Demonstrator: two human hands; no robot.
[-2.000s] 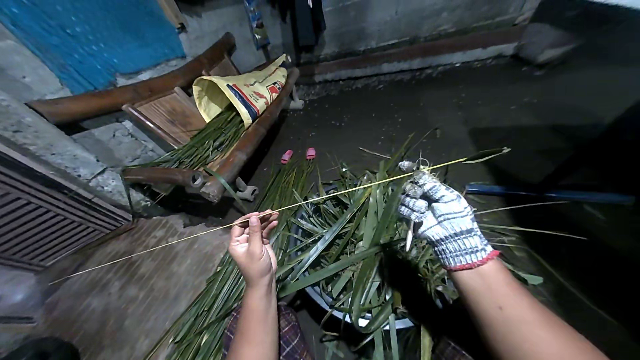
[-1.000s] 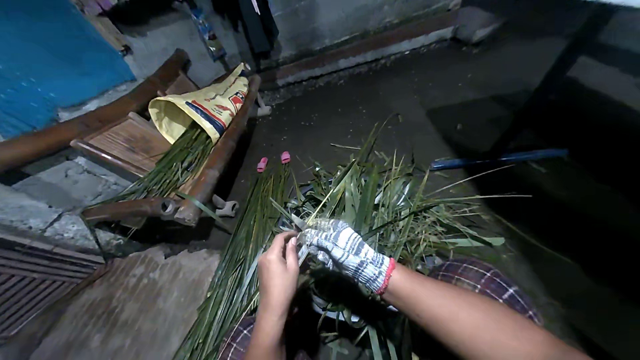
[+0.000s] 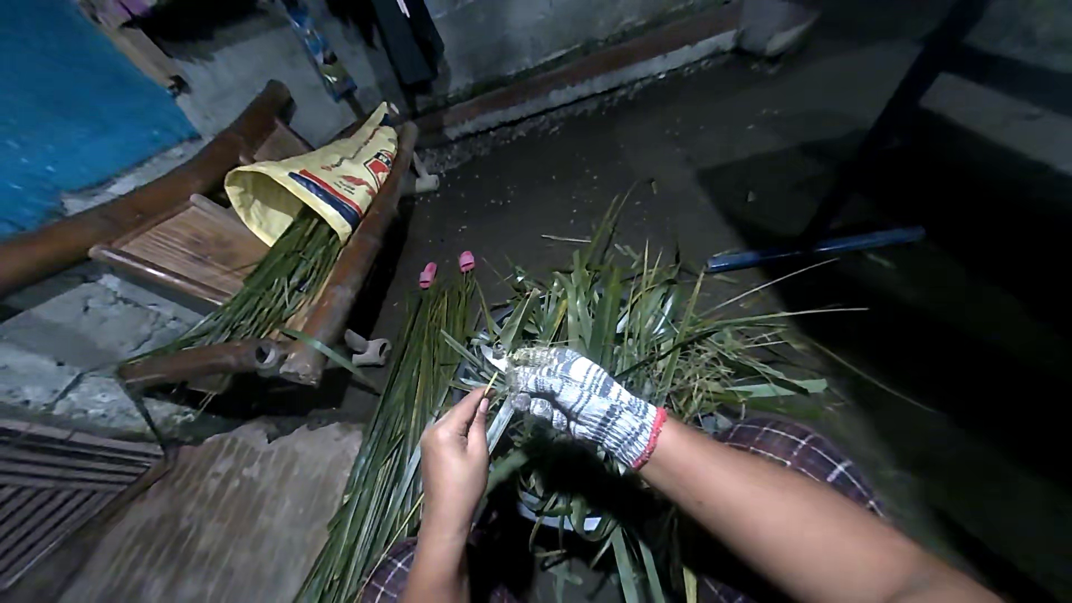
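Note:
My bare left hand (image 3: 456, 448) pinches the end of a thin yellowish leaf rib (image 3: 492, 384) between thumb and forefinger. Close against its fingertips, my right hand (image 3: 578, 398), in a striped knit glove with a red cuff, is closed around a small knife, whose blade (image 3: 494, 358) shows past the fingers. How much of the rib lies inside the glove is hidden. Below and beyond both hands, loose green leaf strips (image 3: 611, 310) heap over a basin (image 3: 559, 517). Long unstripped palm leaflets (image 3: 394, 419) lie in a bundle to the left of the hands.
A bamboo bench (image 3: 335, 293) stands at the left, bearing a yellow printed sack (image 3: 335, 180) with more leaflets (image 3: 280, 272) spilling from it. Pink slippers (image 3: 466, 261) lie beyond the bundle. A blue bar (image 3: 816, 249) lies on the floor at the right, near a dark upright post.
Two seconds ago my hands were apart with a long rib stretched between them; now they are together over the leaf heap. Since one second ago they have stayed close together.

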